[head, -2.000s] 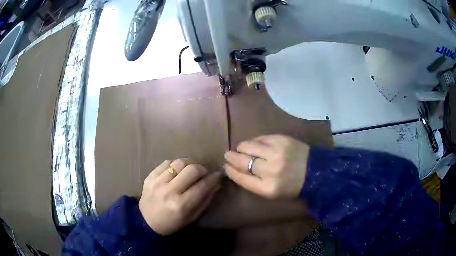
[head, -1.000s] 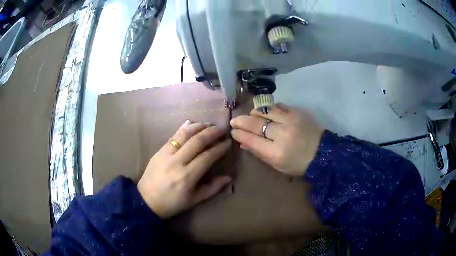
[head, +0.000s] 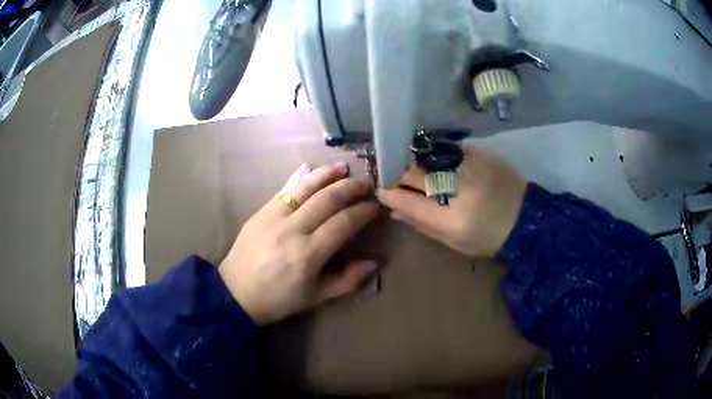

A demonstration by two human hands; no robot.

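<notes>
A large brown garment panel point(head: 187, 187) lies under the head of the white lockstitch machine point(head: 437, 62). A brown patch pocket point(head: 312, 273) seems to lie on it, mostly under my left hand, its edges hard to tell. My left hand point(head: 300, 241) lies flat on the cloth, its fingertips just left of the presser foot point(head: 370, 160). My right hand point(head: 464, 206) is on the cloth right of the foot, its fingertips close to the left ones and partly hidden by the machine head and a thread tension knob point(head: 441, 185).
The grey machine lamp point(head: 222, 62) in clear plastic hangs left of the head. A silvery tape strip point(head: 109, 171) separates waiting brown panels point(head: 47, 171) at the left. A pale brown pocket piece point(head: 656, 160) lies at the right, with dark metal snips point(head: 688, 234) below it.
Both hands have moved forward, up to the presser foot. The near part of the panel has shifted forward with them. The view has come closer to the machine head.
</notes>
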